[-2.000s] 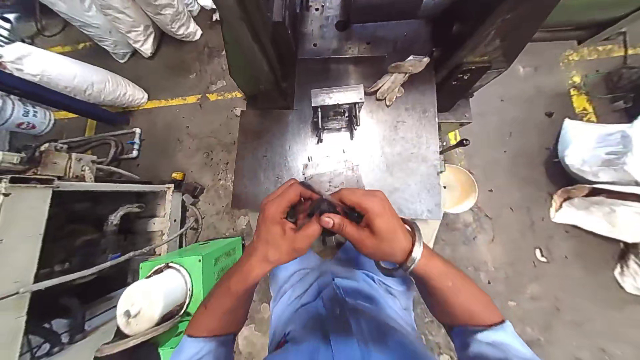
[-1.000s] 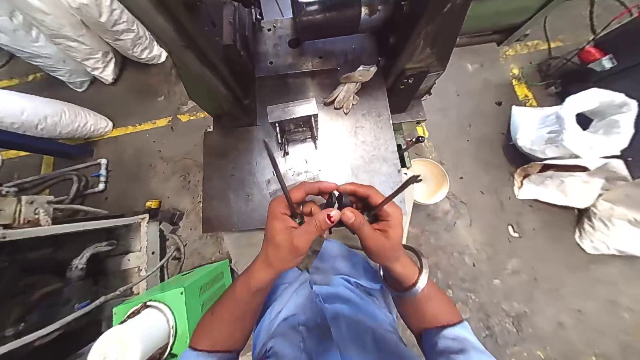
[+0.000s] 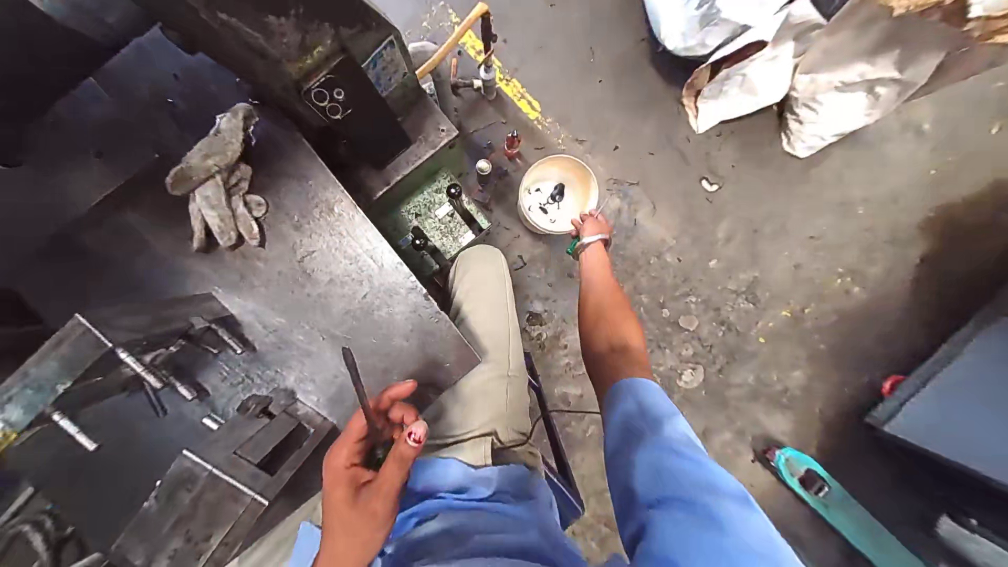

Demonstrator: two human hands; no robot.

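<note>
My left hand [image 3: 374,465] holds a dark, thin-shafted tool [image 3: 358,386], its shaft pointing up past the fingers, over the front edge of the metal table [image 3: 339,244]. Stretched out to the right, my right hand [image 3: 591,228] is at the lower right rim of a cream bucket [image 3: 529,206] on the floor. A thin rod sticks out beside its fingers, and something green shows near the wrist, by a metal bangle. Inside the bucket lie a black piece [image 3: 557,194] and small dark bits. Steel mould parts [image 3: 268,449] with metal pins rest on the table at lower left.
Work gloves [image 3: 220,181] lie on the metal table. Beside it stand a machine frame and a green control box [image 3: 441,213] with black levers. Small bottles stand near the bucket. White sacks [image 3: 850,79] are at upper right, a teal object [image 3: 850,504] at lower right.
The hands, together in front of the body before, are now apart: my right hand has reached out to the bucket, while my left keeps a dark tool. The view has swung to the right.
</note>
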